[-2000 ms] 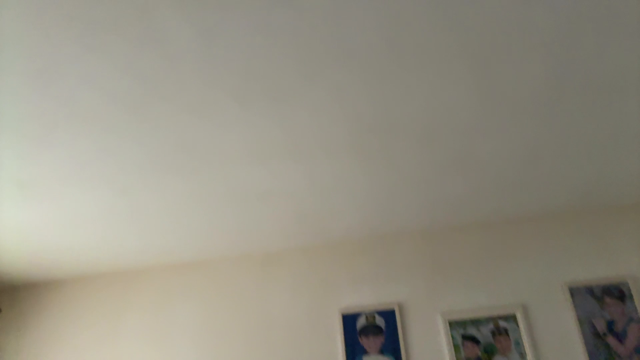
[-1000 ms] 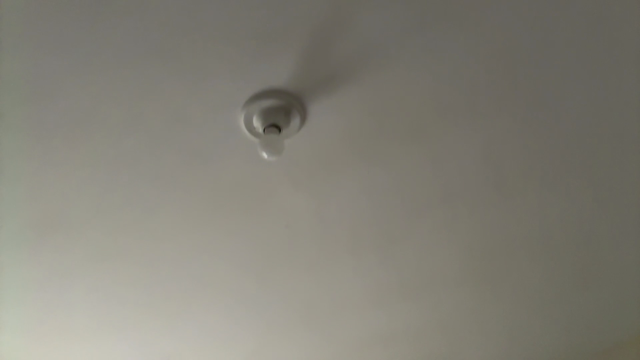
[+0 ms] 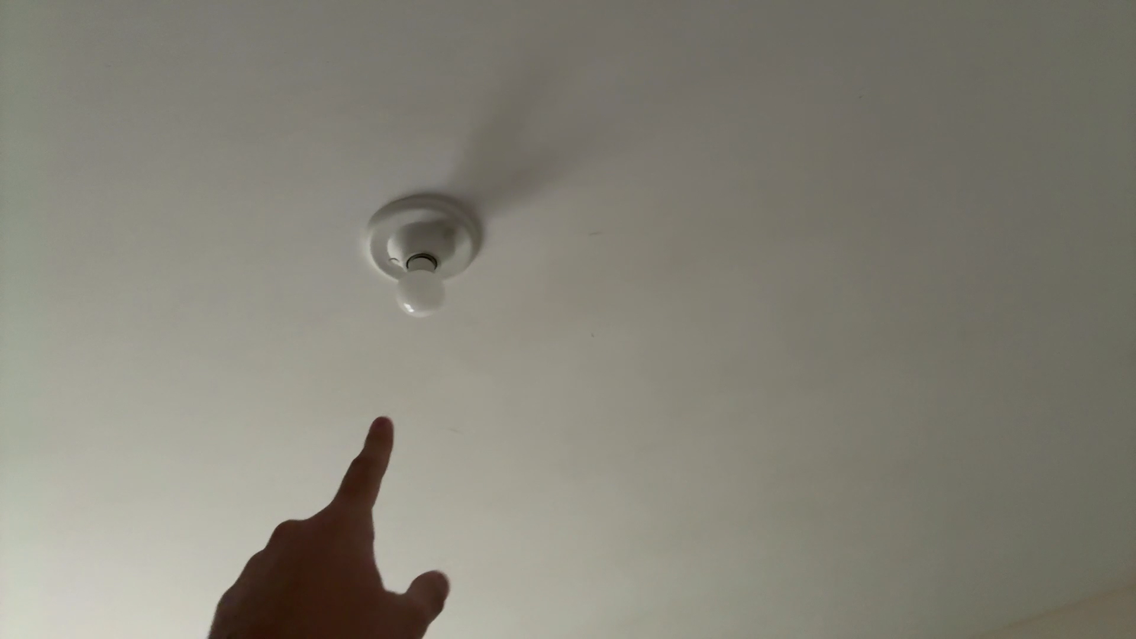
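My left hand rises from the bottom edge, left of centre, seen from its back. Its index finger is stretched up toward a round white ceiling lamp holder, and the thumb stands out to the right. The other fingers are bent and largely hidden; no object shows in the hand. A white light bulb sits in the holder and looks unlit. In the image the fingertip is below the bulb, apart from it. My right hand is out of view.
The pale ceiling fills most of the view, with a soft shadow beside the lamp holder. A strip of beige wall shows at the lower right corner.
My left hand has come into view from below, pointing. The view has swung from the wall with framed pictures up to the ceiling lamp.
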